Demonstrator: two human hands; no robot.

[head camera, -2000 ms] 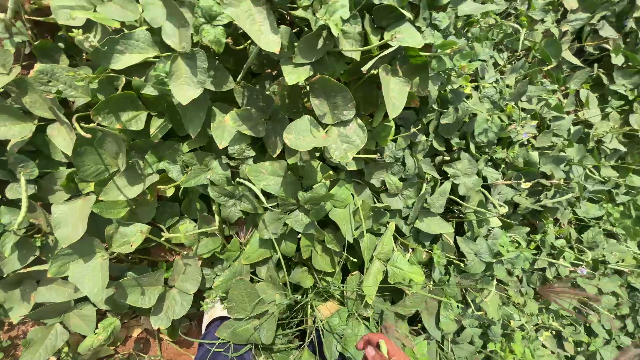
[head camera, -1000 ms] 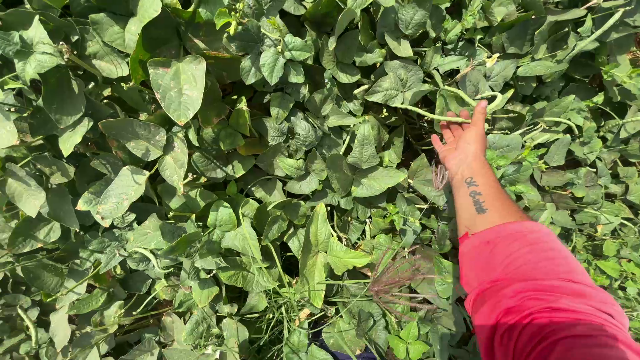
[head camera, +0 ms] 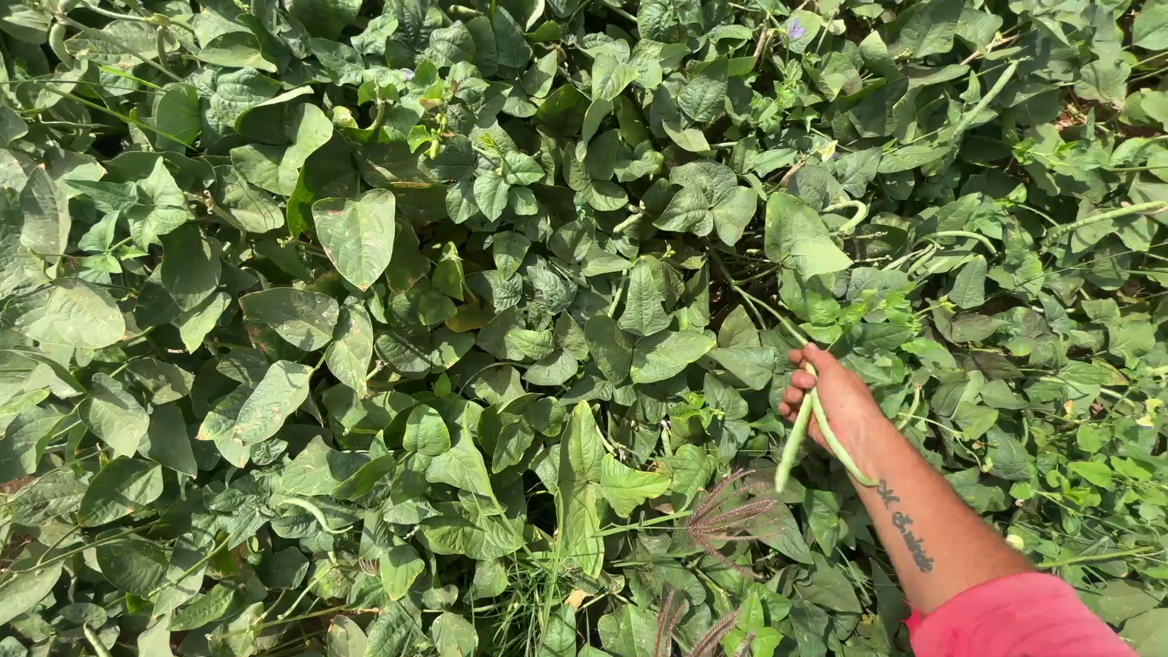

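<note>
My right hand (head camera: 830,397), at the end of a pink sleeve, is closed around long green bean pods (head camera: 796,443) at the right of the view. Two pods dangle below the fingers, one lying along the wrist. From the fingertips a green stem (head camera: 771,310) runs up and left into the leaves. Whether it is still joined to the plant is hidden. My left hand is out of view.
Dense broad-leaved bean plants fill the view. More pods show at the upper right (head camera: 990,96), right edge (head camera: 1109,217) and lower left (head camera: 315,513). Reddish grass seed heads (head camera: 730,516) and thin grass (head camera: 538,584) stand near the bottom.
My right hand has moved down from the curved pods it was reaching among, and now holds pods hanging from its fingers. The view has shifted over the plants since the earliest frame.
</note>
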